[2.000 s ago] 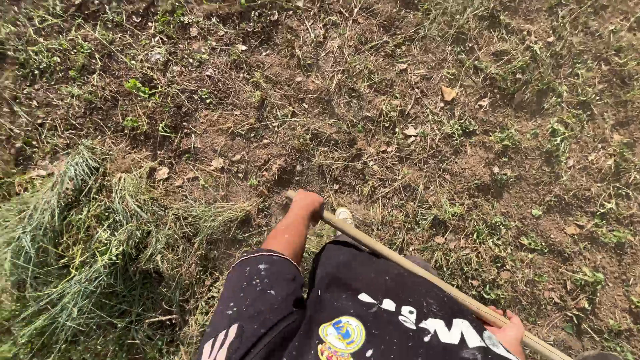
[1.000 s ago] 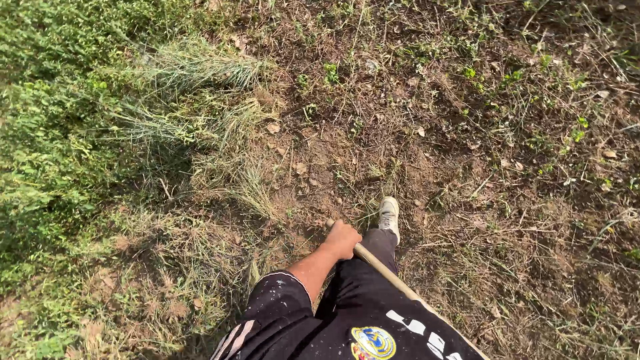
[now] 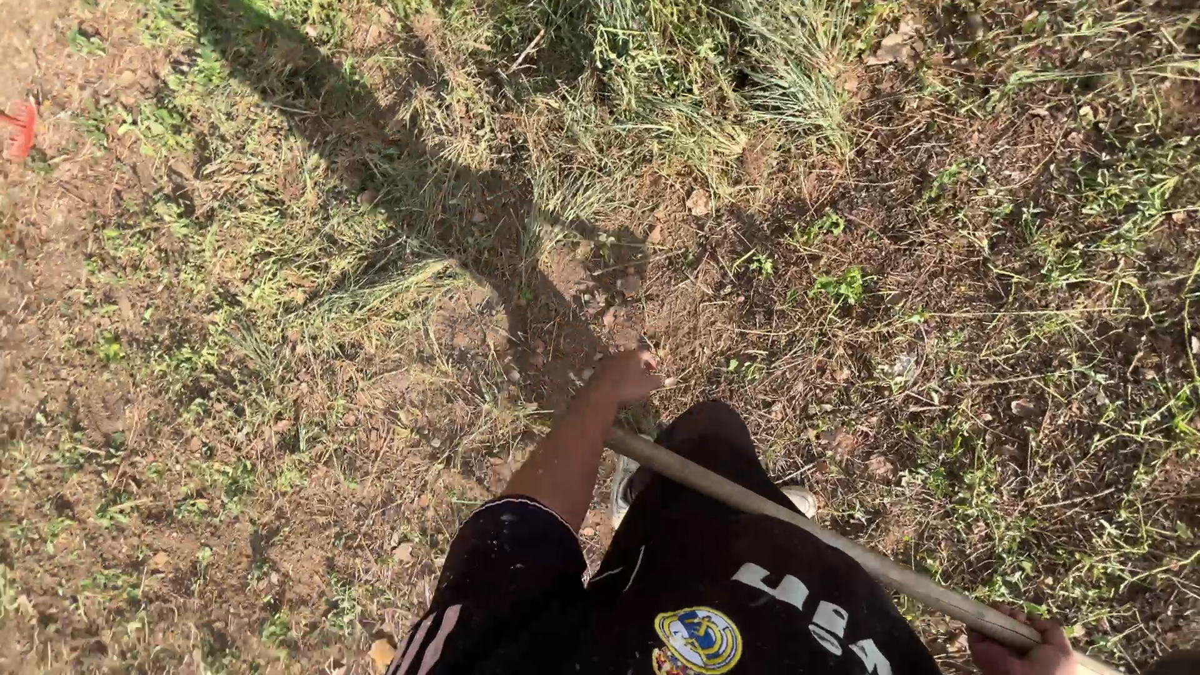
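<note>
A long wooden pole (image 3: 797, 511) slants across the front of my dark clothing, from the middle of the view to the lower right corner. Around its lower right part my right hand (image 3: 1027, 647) is closed. My left hand (image 3: 630, 375) is just above the pole's upper left end, off the wood, with the fingers curled; whether something small is in it cannot be told. Light-coloured shoes (image 3: 623, 487) show partly beside my dark trouser legs. What the pole's ends carry, if anything, is not visible.
Cut grass (image 3: 787, 84) lies in a heap at the top. Dry soil with stones, straw and low green weeds (image 3: 844, 286) spreads around me. A red object (image 3: 19, 129) is at the far left edge. A long shadow crosses the upper left ground.
My left hand has come off the pole, which it held in both earlier frames. The view has turned, and the grass heap now shows at the top.
</note>
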